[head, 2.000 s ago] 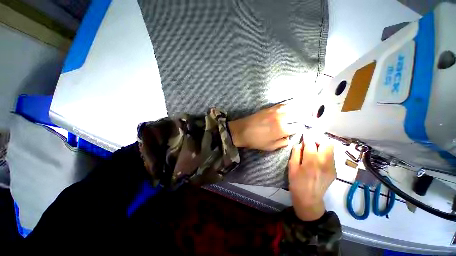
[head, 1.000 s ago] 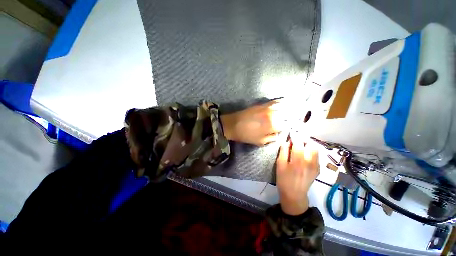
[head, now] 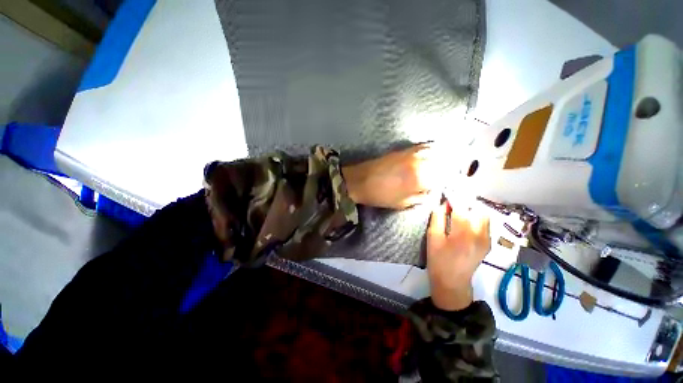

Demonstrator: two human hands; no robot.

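The large grey fabric panel (head: pixel 322 75) lies over the white bed, its stitched edge running along its right side toward the needle area. My left hand (head: pixel 393 178) lies flat on the panel, its fingertips lost in the lamp glare. My right hand (head: pixel 457 247) is at the panel's front right corner, fingers close together below the needle area. A small dark strip shows between its fingers; I cannot tell if it is fabric or a tool. The white and blue machine head (head: pixel 558 142) is at right. Glare hides the needle and presser foot.
Scissors with teal handles (head: pixel 515 292) lie right of my right hand. A black cable and metal parts hang under the machine head. Tan tape (head: pixel 529 137) is on the head. An edge ruler (head: pixel 337 286) runs along the table front. Blue plastic bins (head: pixel 31 146) stand at left.
The camera view has shifted slightly. The grey panel's front corner shows a little less beside my right hand. Both hands stay near the needle area, in almost the same pose.
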